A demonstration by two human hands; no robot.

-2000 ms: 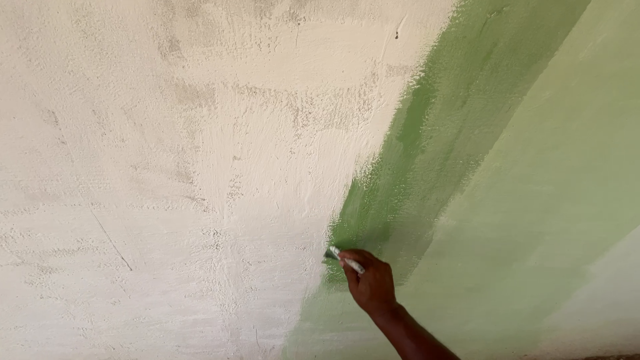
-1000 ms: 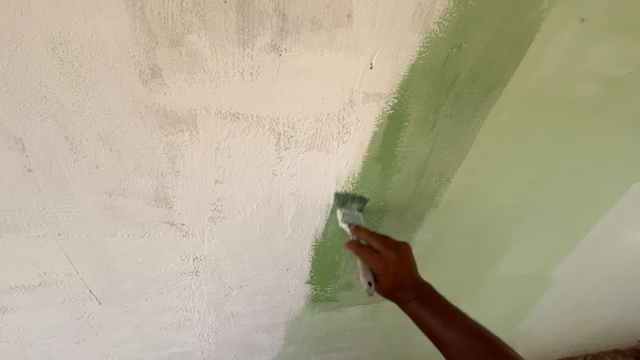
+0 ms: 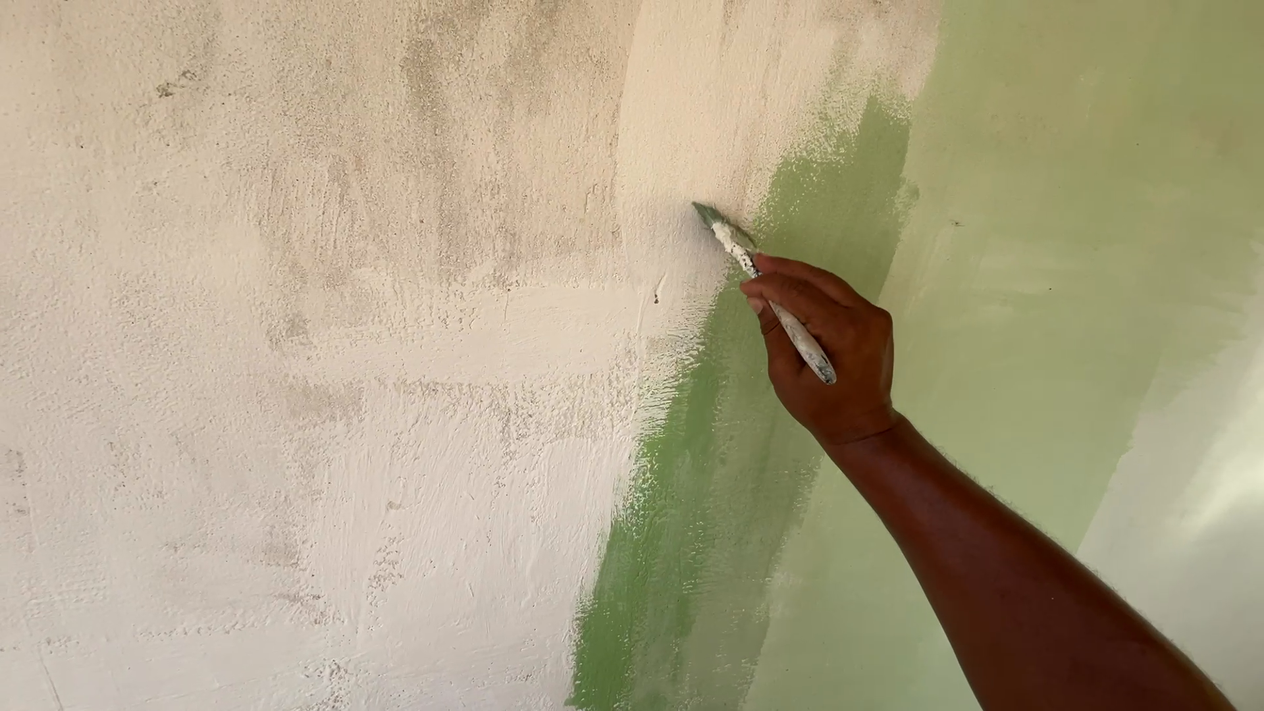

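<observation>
My right hand (image 3: 829,346) grips the handle of a paintbrush (image 3: 736,242) near the middle of the view. The handle is smeared with white paint, and the bristles carry green paint. Seen edge-on, the brush tilts up and left, its tip over the off-white part of the wall; whether it touches there I cannot tell. Just beneath and right of the brush runs a darker green painted band (image 3: 681,474), slanting from lower left to upper right with a ragged left edge. My left hand is out of view.
Rough off-white wall (image 3: 296,444) with grey-brown stains fills the left side. A paler green painted area (image 3: 1037,326) covers the right, and a whitish patch (image 3: 1185,494) lies at the lower right. A small dark mark (image 3: 657,289) sits below the brush.
My right hand has moved up along the green band with the brush still in its grip. The brush showed its broad face a second ago and is now edge-on. The view has shifted upward.
</observation>
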